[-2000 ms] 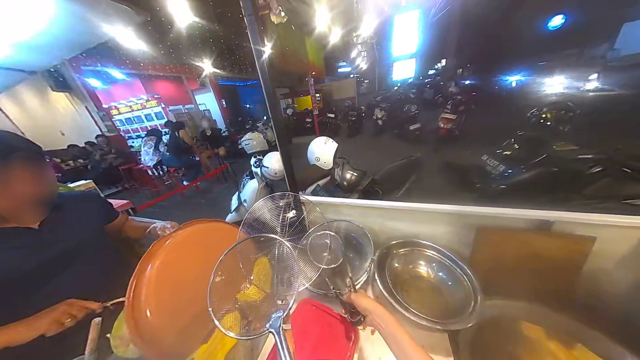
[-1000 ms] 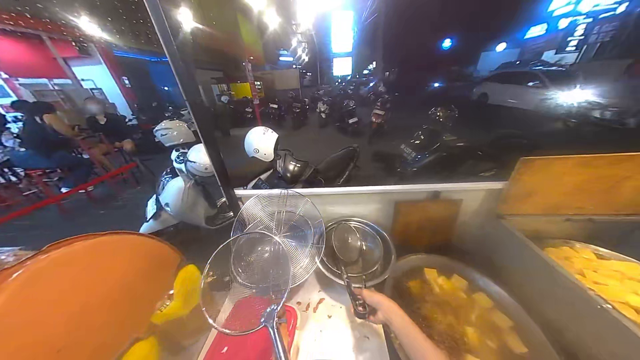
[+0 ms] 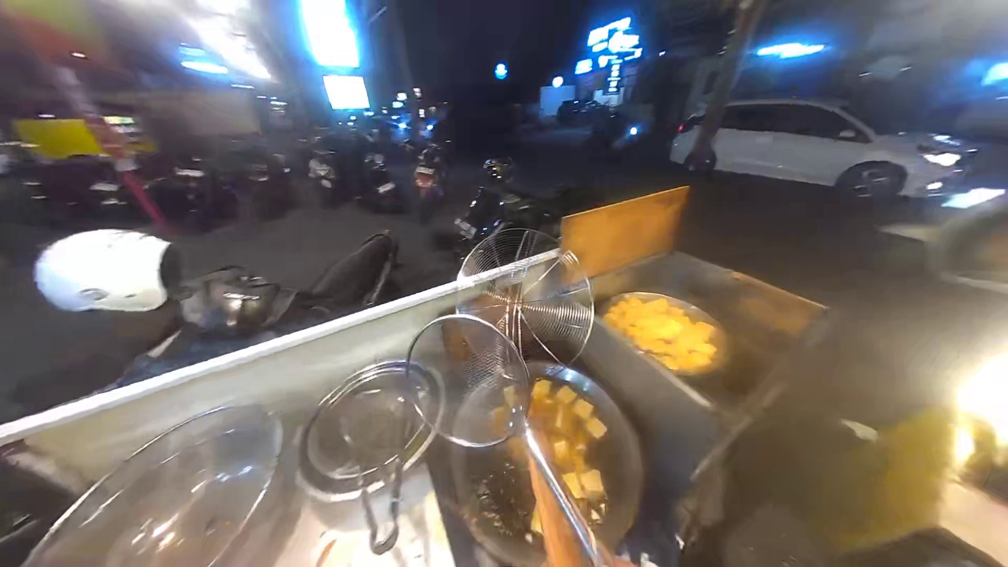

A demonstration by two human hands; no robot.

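Observation:
A round wire-mesh strainer [image 3: 467, 380] with a steel handle [image 3: 563, 496] hangs over a wok [image 3: 626, 449] of oil and pale yellow cubes [image 3: 581, 407]. Behind it stands a wider wire skimmer [image 3: 543, 303]. An orange-brown shape beside the handle is blurred: a wooden handle or a forearm, I cannot tell which. A sliver of skin shows at the bottom edge by the handle; which of my hands it belongs to is unclear. A smaller strainer [image 3: 386, 504] with a dark looped handle lies on a steel bowl [image 3: 311, 465], with no hand on it.
Right of the wok, a round pan [image 3: 720, 358] holds yellow pieces [image 3: 661, 331] behind a metal partition. A large blurred round rim [image 3: 272, 449] fills the lower left. A ledge [image 3: 236, 354] runs behind the stall. Beyond are a white helmet [image 3: 106, 270], parked motorcycles and a white car [image 3: 787, 142].
The view has swung right. One second ago my right hand held the small strainer's handle over the bowl; that handle is now free. The two larger strainers are now in front of the wok.

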